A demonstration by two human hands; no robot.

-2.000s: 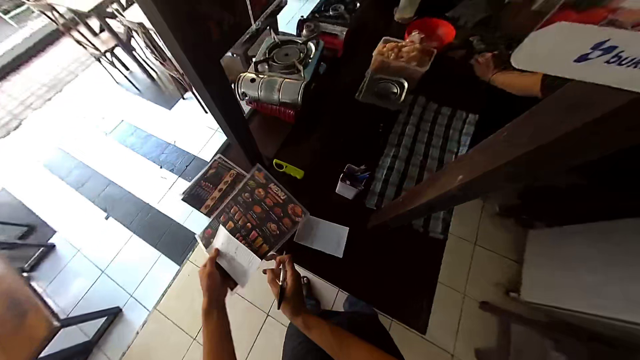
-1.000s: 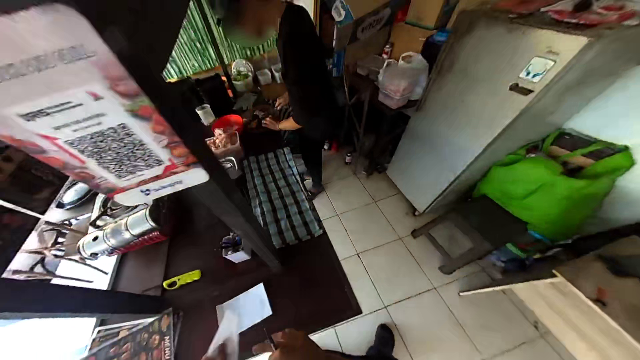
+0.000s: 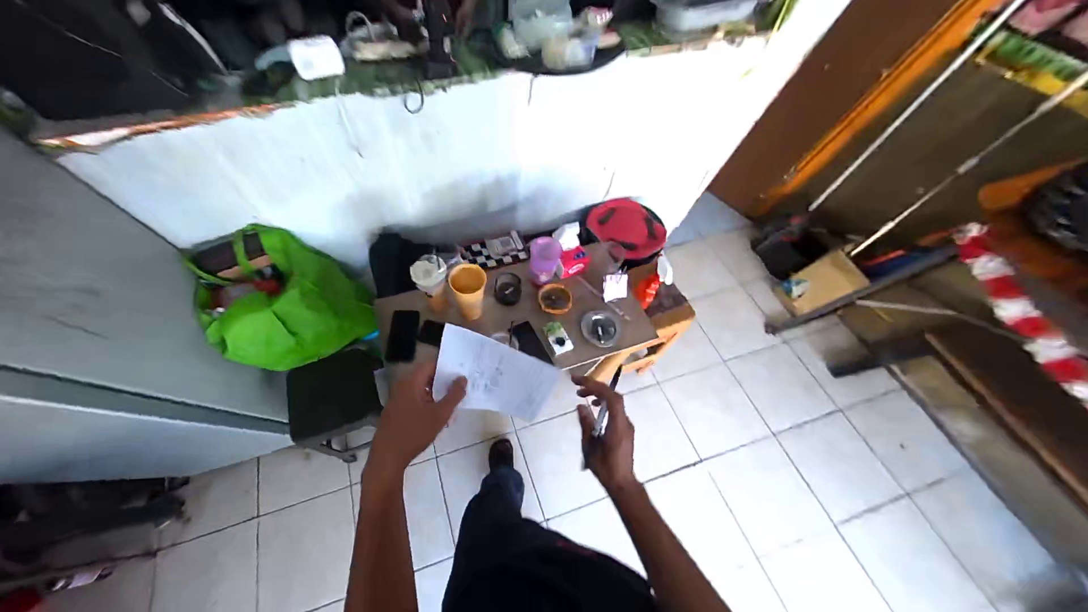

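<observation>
My left hand (image 3: 418, 412) grips the left edge of a white sheet of paper (image 3: 497, 374) bearing handwriting, thumb on top. To its right, my right hand (image 3: 610, 433) holds a pen (image 3: 603, 415) between its fingers, tip end pointing up and away. Beyond the paper is a small low table (image 3: 569, 327). On it are an orange cup (image 3: 467, 291), a lidded drink cup (image 3: 428, 274), a purple cup (image 3: 545, 259), a glass ashtray (image 3: 600, 328), a black phone (image 3: 403, 336) and a small green and white pack (image 3: 558, 337).
A green bag (image 3: 280, 314) rests by a dark stool (image 3: 331, 395) at the left. A red round item (image 3: 626, 228) lies behind the table against the white wall. Long-handled poles and a dustpan (image 3: 823, 276) stand at the right. White floor tiles (image 3: 714, 501) surround my feet.
The view has swung far right, from the dark counter with menus and stove to the wall and small table. The paper and pen have moved along with my hands.
</observation>
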